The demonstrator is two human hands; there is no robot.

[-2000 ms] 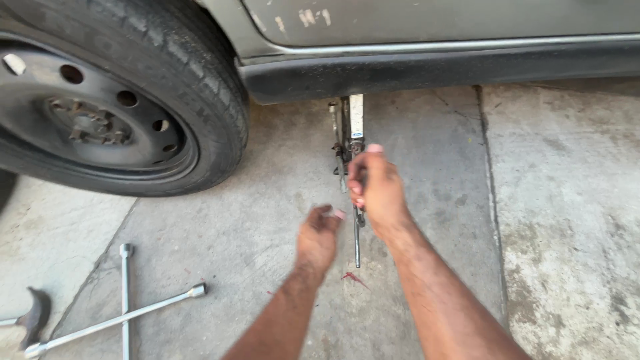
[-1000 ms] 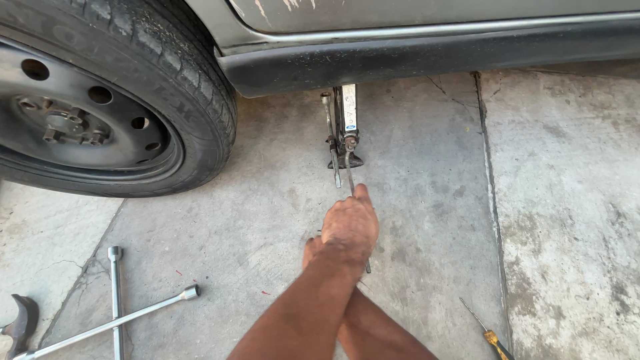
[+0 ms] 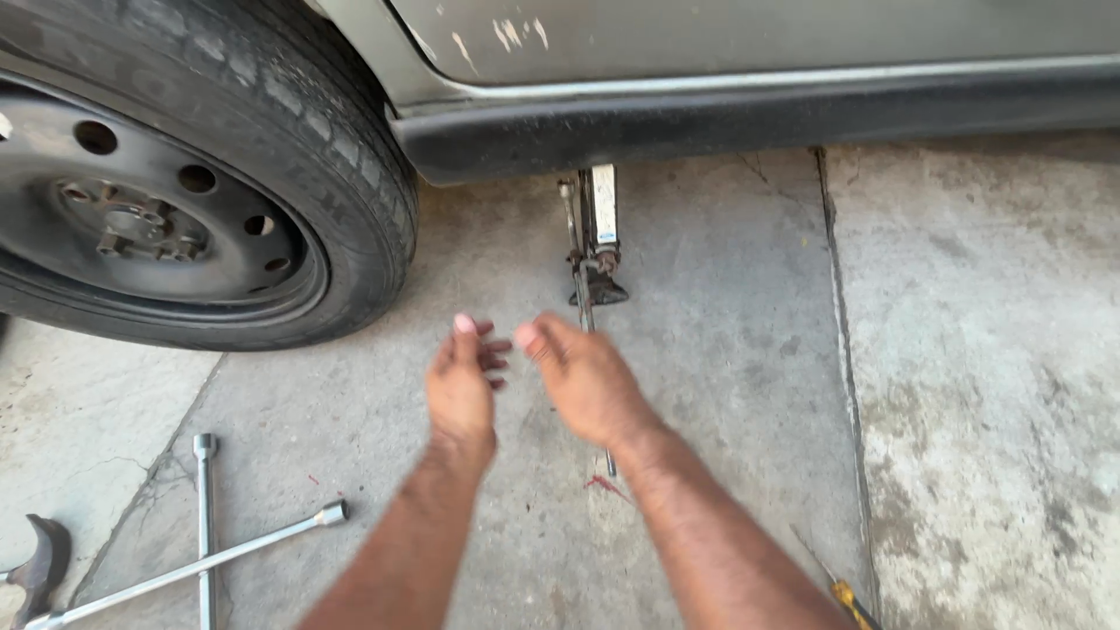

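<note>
A car jack (image 3: 605, 210) stands on the concrete under the car's black side sill (image 3: 682, 127), with a metal crank rod (image 3: 585, 302) running from it towards me. Over the rod is my right hand (image 3: 582, 372), its fingers curled; whether it touches the rod is hidden. My left hand (image 3: 465, 376) is just left of it, in the air, fingers apart and holding nothing. The rod's far end shows below my right wrist.
At the left is a wheel with a black steel rim (image 3: 289, 227). On the ground lie a four-way lug wrench (image 3: 254, 544), a claw hammer's head (image 3: 48, 560) and, at the lower right, a screwdriver with a yellow handle (image 3: 847, 597). The car door (image 3: 744, 35) is above.
My hands were together over the rod with the forearms crossed a second ago. They are now apart and side by side, the left one clear of the rod.
</note>
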